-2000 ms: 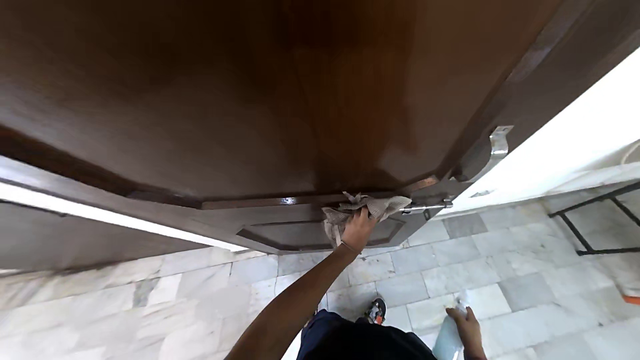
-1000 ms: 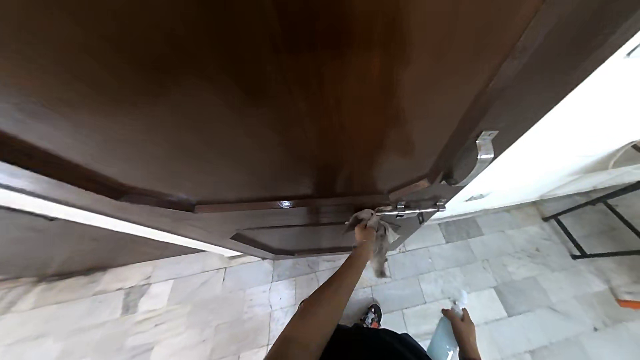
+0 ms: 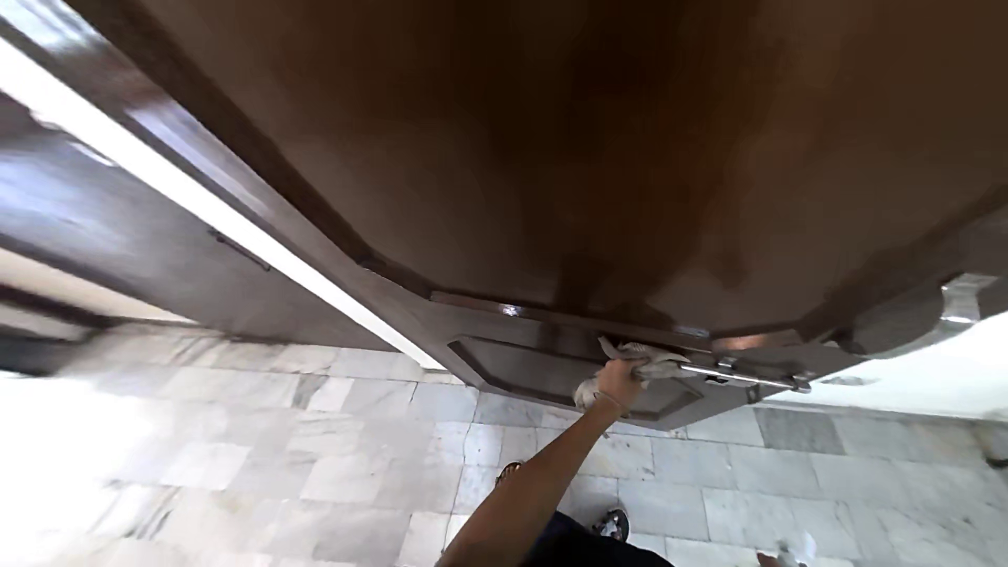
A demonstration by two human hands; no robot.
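My left hand [image 3: 620,383] grips a crumpled greyish cloth [image 3: 657,361] against the dark brown wooden door [image 3: 504,197], at the moulding above its small lower panel. Just right of the cloth a metal slide bolt [image 3: 740,376] is fixed to the door. A curved metal handle [image 3: 959,303] sits farther right. At the bottom edge, part of my right hand [image 3: 768,559] shows at the top of a spray bottle [image 3: 799,549]; most of both is cut off by the frame.
Beyond a bright gap on the left stands another dark door leaf [image 3: 181,228] with a bolt. Pale stone tiles [image 3: 354,449] cover the floor. A white wall [image 3: 929,378] is at the right. My shoe [image 3: 612,524] is near the door's foot.
The view has swung to the left. The cloth, hanging down by the bolt one second ago, is now bunched against the moulding. My right hand and the bottle have mostly left the view.
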